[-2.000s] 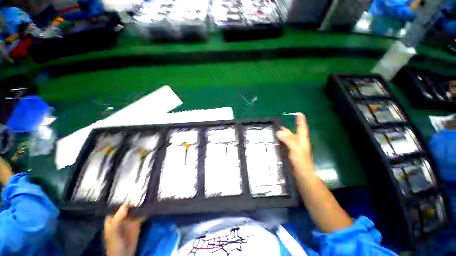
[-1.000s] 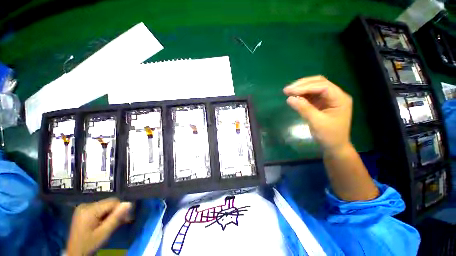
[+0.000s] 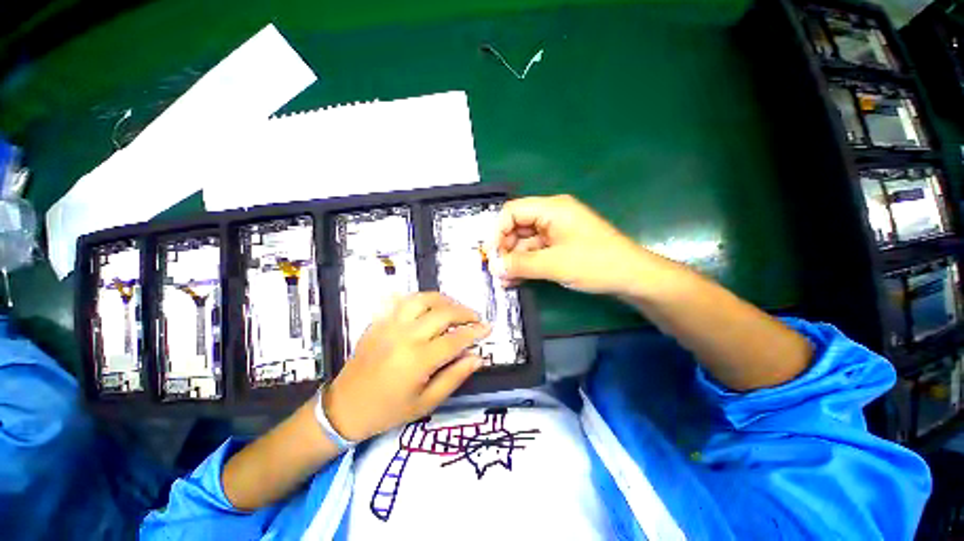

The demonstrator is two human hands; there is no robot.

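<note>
A black foam tray (image 3: pixel 227 301) with several side-by-side pockets lies in front of me, each pocket holding a silver-white phone frame with a dark flex cable and orange end. My right hand (image 3: pixel 555 245) is over the upper right of the rightmost phone frame (image 3: pixel 465 227), thumb and fingers bent together. Whether a small piece is between them cannot be seen. My left hand (image 3: pixel 410 357) lies over the lower part of the last two pockets, fingertips at the rightmost phone frame. A pale band (image 3: pixel 330 420) is on my left wrist.
A notched white sheet (image 3: pixel 349 151) and a slanted white strip (image 3: pixel 180 143) lie beyond the tray. A thin bent scrap (image 3: pixel 520 66) is on the green mat. A black tray of phone frames (image 3: pixel 846 196) stands at right. A blue sleeve (image 3: pixel 42 391) and clear plastic (image 3: pixel 16 227) are at left.
My right hand has moved left from the mat onto the rightmost phone frame. My left hand has moved right and up from below the tray to the same frame. The view has shifted slightly.
</note>
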